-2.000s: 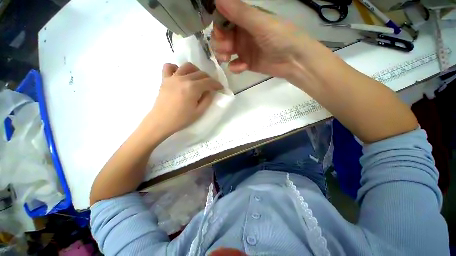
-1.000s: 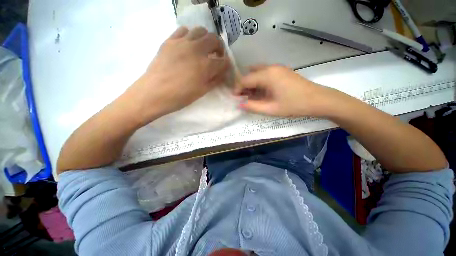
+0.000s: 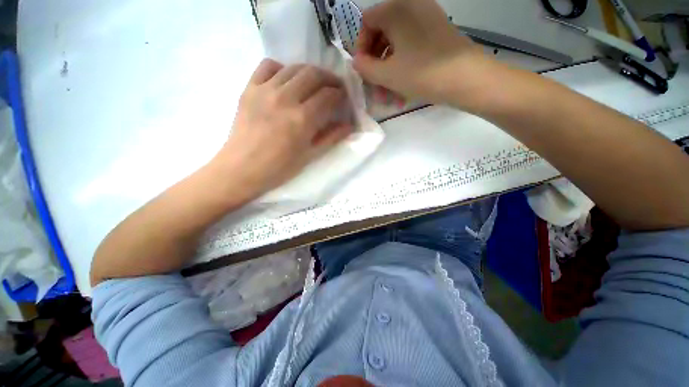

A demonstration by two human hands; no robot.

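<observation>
A thin white fabric piece (image 3: pixel 332 162) lies on the white table, running from the presser foot (image 3: pixel 325 17) at the top toward the table's front edge. My left hand (image 3: pixel 291 113) rests on it with curled fingers; whether they pinch the fabric is hidden. My right hand (image 3: pixel 412 53) is just right of the presser foot, its thumb and fingertips together at the fabric's right edge. Tweezers (image 3: pixel 517 45) lie on the machine bed behind my right wrist.
Black-handled scissors (image 3: pixel 566 6), a marking pen (image 3: pixel 631 29) and black snips (image 3: pixel 644 75) lie at the upper right. A blue basket (image 3: pixel 34 174) with white pieces stands left. A red bin (image 3: pixel 545 280) with white pieces and a clear bag (image 3: pixel 257 291) are below the table edge.
Since one second ago my right hand has moved up from the fabric's lower part to beside the presser foot. My left hand has shifted slightly down. The fabric's lower right corner now shows.
</observation>
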